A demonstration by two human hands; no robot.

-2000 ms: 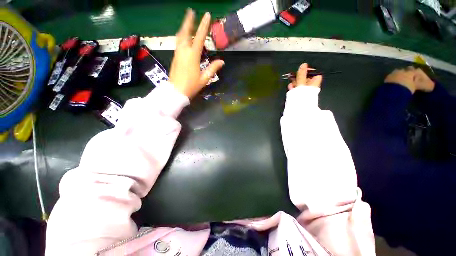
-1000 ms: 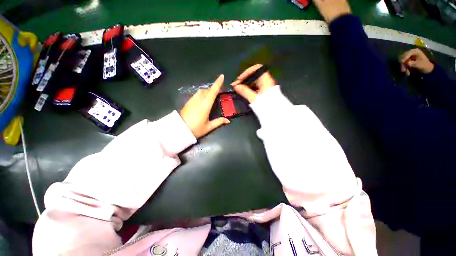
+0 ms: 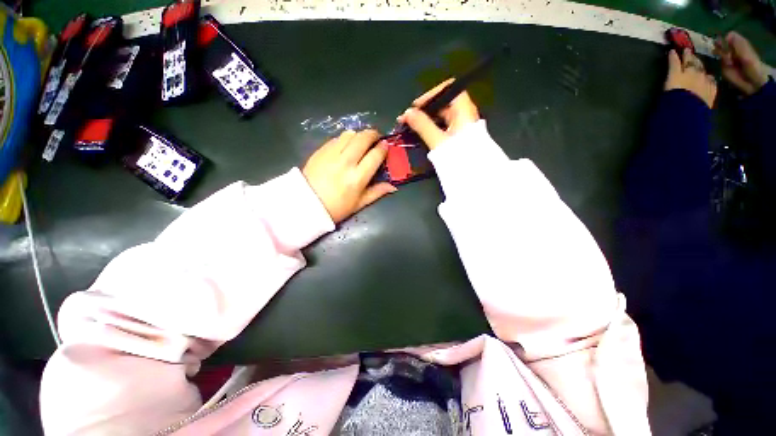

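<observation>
A phone unit (image 3: 399, 163) lies on the dark green mat in front of me, its red part showing between my hands. My left hand (image 3: 347, 170) holds its left end, fingers over the top edge and thumb at the lower edge. My right hand (image 3: 442, 117) holds slim black tweezers (image 3: 464, 83) like a pen, slanting up to the right. The tool's lower end is at the unit's upper edge; its exact tip is unclear. The right part of the unit is dark and partly behind my right hand.
Several phone units (image 3: 168, 162) with red ends and white dotted panels lie at upper left, some overlapping. A fan (image 3: 25, 94) and white cord (image 3: 38, 272) are at the left edge. Clear film (image 3: 339, 122) lies beyond my left hand. At right, another person's hands (image 3: 691, 78) hold a unit.
My left fingers have closed in over the unit's edge, and the tweezers now point up more to the right. The neighbour's arm has drawn back from the belt to the right. The view has tilted down.
</observation>
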